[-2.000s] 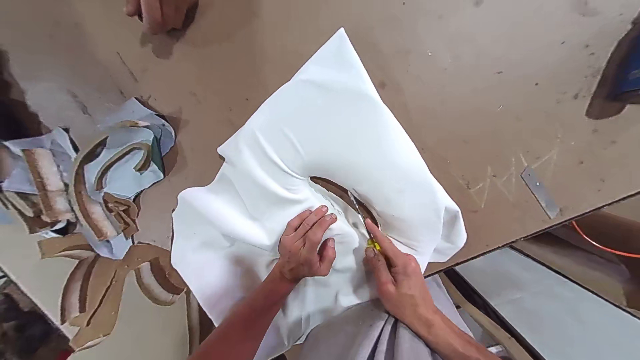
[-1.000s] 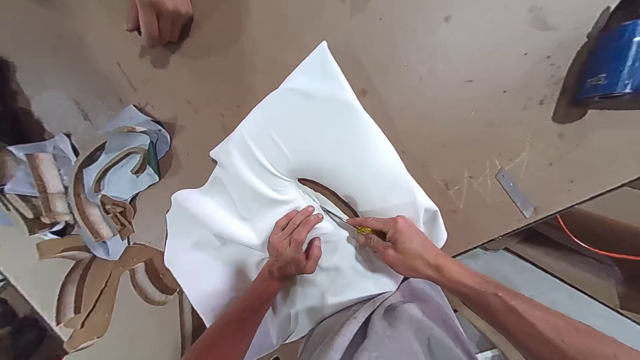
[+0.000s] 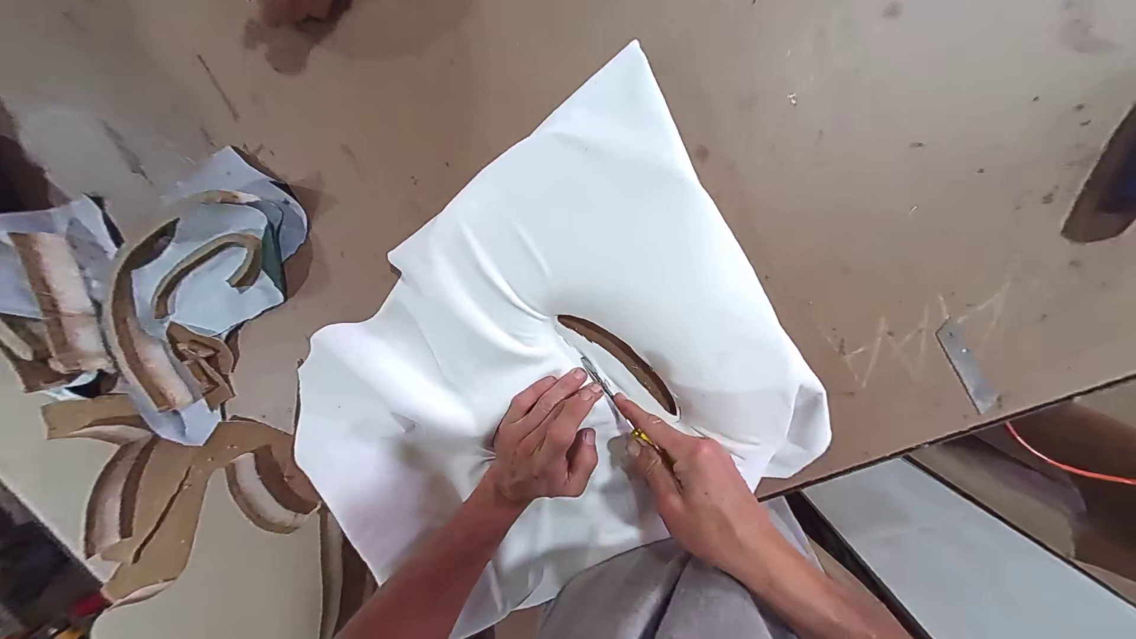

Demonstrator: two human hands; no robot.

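A large piece of white sheet material (image 3: 612, 213), looking like leather or vinyl, lies wrinkled over the table's near edge. A curved slit (image 3: 621, 355) in it shows brown beneath. My left hand (image 3: 546, 439) presses on the sheet left of the slit, fingers together. My right hand (image 3: 697, 479) grips a knife with a yellow handle (image 3: 652, 437), index finger along it. The thin metal blade (image 3: 593, 368) lies against the white material just below the slit, beside my left fingertips.
Brown curved foam-like strips (image 3: 142, 328) and pale scraps are heaped at the left. A flat metal piece (image 3: 967, 366) lies near the table edge at right, by zigzag chalk marks. An orange cord (image 3: 1065, 463) hangs beyond. Another person's hand (image 3: 297, 11) rests at the top left.
The knife and my right hand have shifted off the slit's edge onto the material below it. My left hand stays on the sheet. The view has shifted somewhat.
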